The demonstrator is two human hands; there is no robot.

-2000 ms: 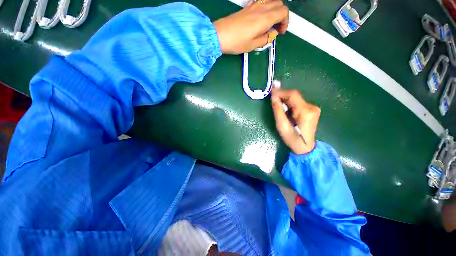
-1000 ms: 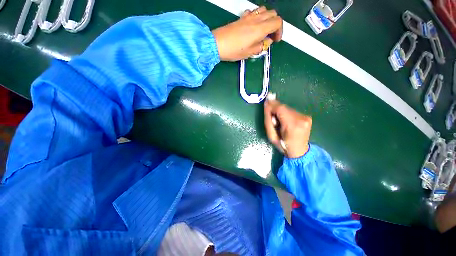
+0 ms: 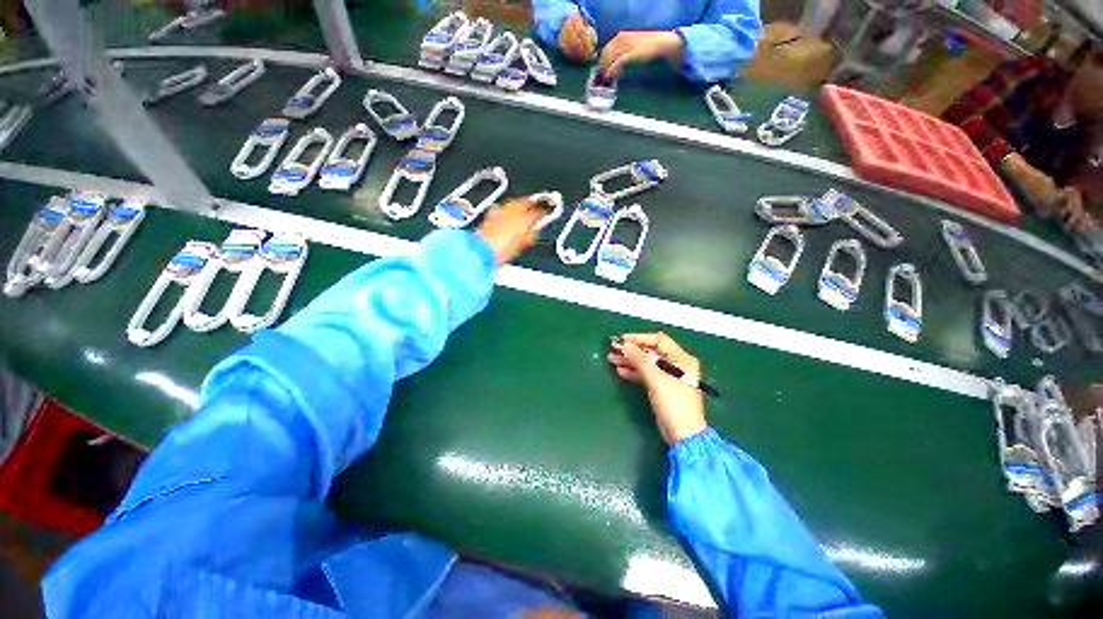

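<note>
My left hand [image 3: 514, 230] reaches beyond the white strip, its fingers on a pale oval frame [image 3: 548, 208]. The frame's rounded end shows past the fingertips; the rest is hidden, and the hand is slightly blurred. My right hand [image 3: 659, 372] is over the green surface on my side of the strip. It holds a slim pen-like tool [image 3: 673, 371], whose dark end points right, away from the fingers.
Several similar frames with blue patches [image 3: 623, 244] lie beyond the white strip [image 3: 726, 324]. Overlapping frames [image 3: 269, 281] are at left, a cluster [image 3: 1050, 447] at right. A red gridded tray [image 3: 919, 151] is upper right. Another person's hands [image 3: 635, 51] work opposite.
The view has tilted up and shows more of the far side. My left hand has moved beyond the strip. The frame in front of me is gone from that spot; my right hand still holds the tool.
</note>
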